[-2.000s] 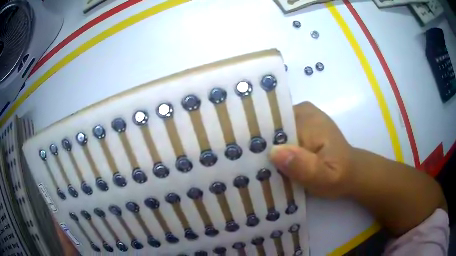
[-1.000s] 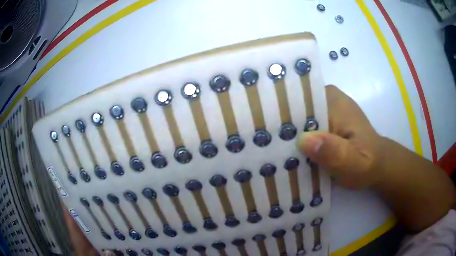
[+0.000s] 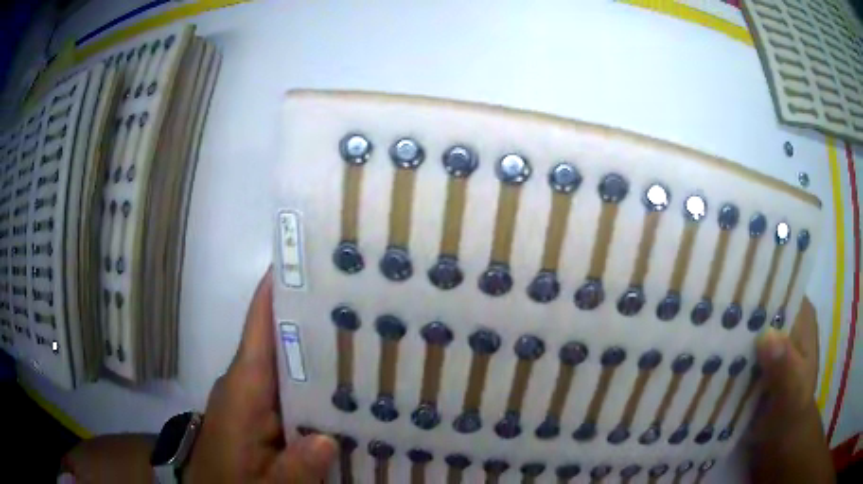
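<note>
A white foam tray (image 3: 492,128) with a tan edge is held up in front of me, its face towards me. Rows of tan slots carry a round silver metal part (image 3: 565,177) at each end; a few shine bright white. Two small labels (image 3: 290,250) sit on its left edge. My left hand (image 3: 251,406) grips the lower left edge, thumb on the face, other fingers hidden behind. My right hand (image 3: 790,397) grips the right edge, its thumb by the end of the top slot row. The tray's bottom is cut off by the frame.
Thick stacks of similar trays (image 3: 142,189) lean at the left on the white table (image 3: 246,57). A pale slotted tray (image 3: 818,71) lies at the upper right. Two loose metal parts (image 3: 789,149) lie below it. Yellow and red tape lines run along the right side.
The view has swung left, showing more of the stacks. The tray now faces me with its left side nearer. My left hand has come into clearer view; the fan is out of view.
</note>
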